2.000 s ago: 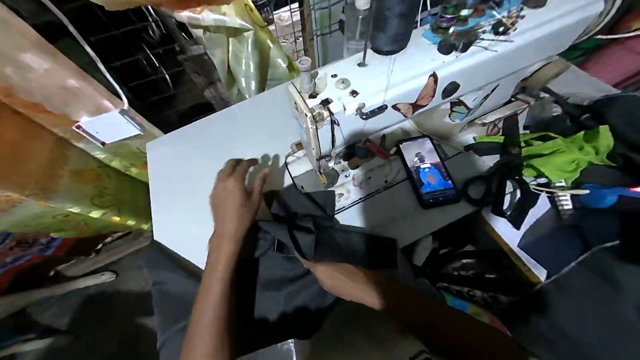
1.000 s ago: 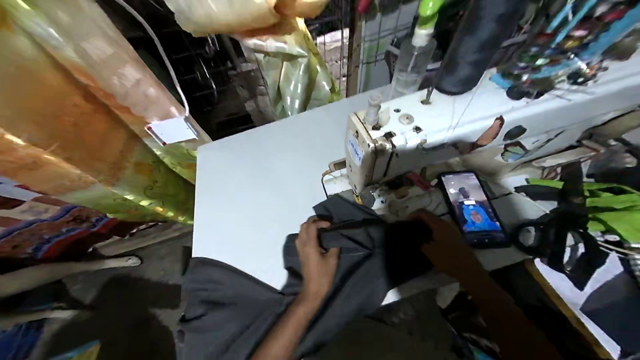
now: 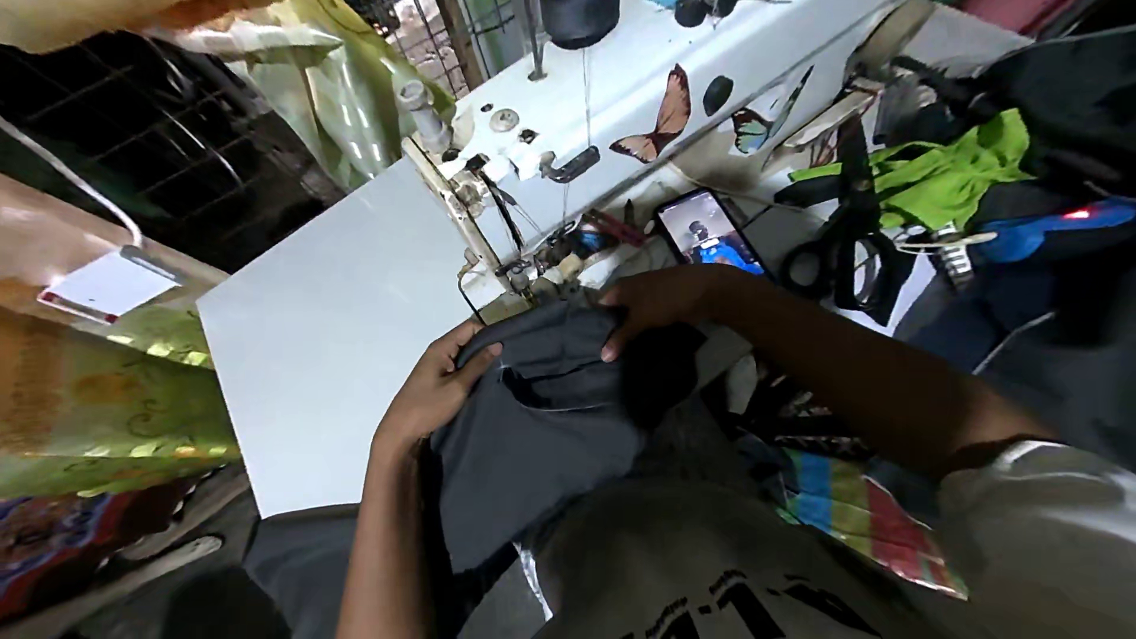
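A dark grey fabric garment (image 3: 541,444) lies over the front edge of the white table, its upper edge at the needle area of a white sewing machine (image 3: 710,62). My left hand (image 3: 439,382) grips the folded edge on the left, thumb on top. On the right, my right hand (image 3: 661,306) holds the same edge between thumb and fingers. A slit-like opening (image 3: 559,390) shows in the cloth between and below the hands. The presser foot is partly hidden behind the fabric.
Right of the machine's needle end lie a lit smartphone (image 3: 710,232), black-handled scissors (image 3: 843,257) and bright green cloth scraps (image 3: 958,177). The white tabletop (image 3: 328,328) extends left. A black thread cone (image 3: 579,19) stands on the machine. A white box with a cable (image 3: 111,284) hangs at left.
The garment's edge has been spread and turned between both hands, and its slit now shows. My right hand was lower, under a dark strip, two seconds ago. The view has shifted.
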